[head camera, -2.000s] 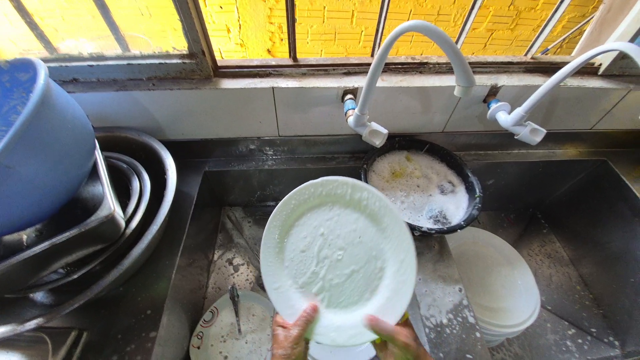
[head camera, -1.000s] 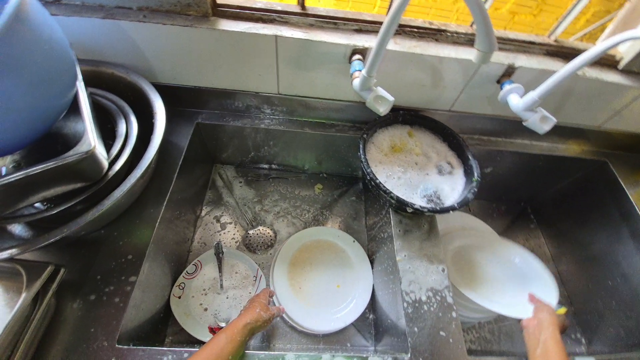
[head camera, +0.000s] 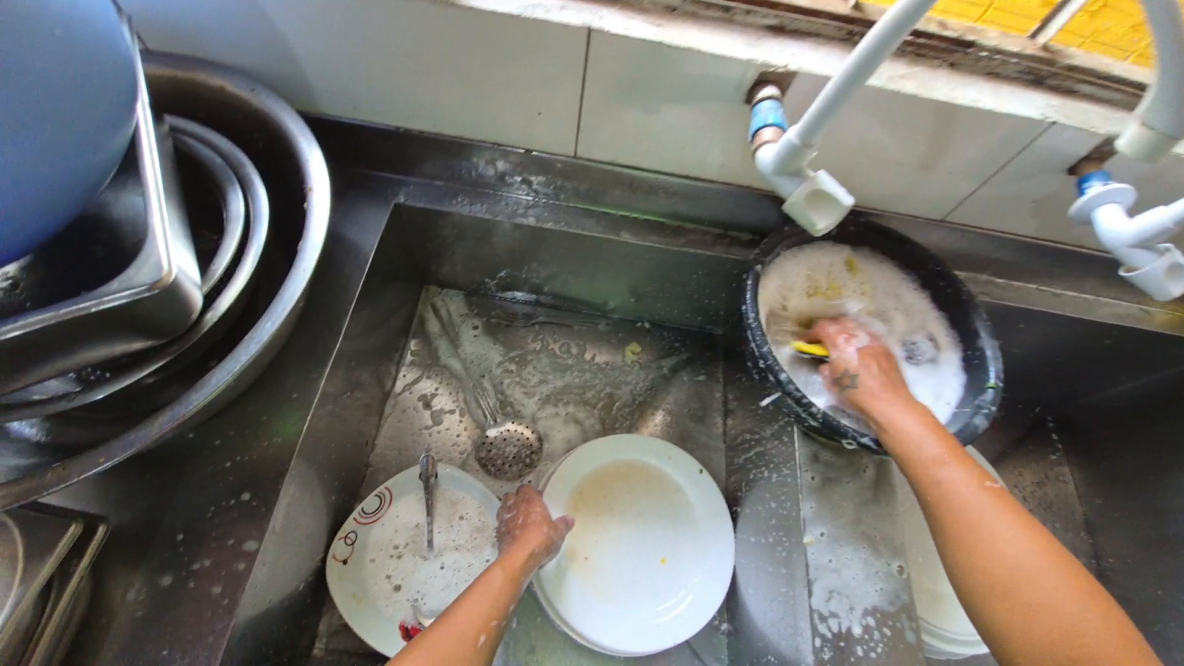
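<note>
My left hand (head camera: 532, 527) is at the left edge of a stack of white plates (head camera: 638, 555) in the left sink basin; the top plate bears a brownish film. Its fingertips touch or nearly touch the rim. Beside it lies a patterned plate (head camera: 370, 573) with a spoon (head camera: 428, 499) and suds on it. My right hand (head camera: 851, 356) dips into the foam of a black tub (head camera: 985, 370), closed around a yellow sponge (head camera: 811, 349) that shows only in part. Behind the plates a perforated skimmer (head camera: 509, 449) lies on the basin floor. More white plates (head camera: 943, 564) stand in the right basin, partly behind my right forearm.
Nested metal bowls (head camera: 310, 185), a rectangular metal pan (head camera: 180, 277) and a blue plastic tub (head camera: 60, 120) fill the left counter. White taps (head camera: 819, 199) overhang the tub from the tiled wall. A divider (head camera: 763, 518) separates the basins.
My right hand has let go of the white plate it held over the right basin and moved left and up into the foamy tub. My left hand stays by the plate stack.
</note>
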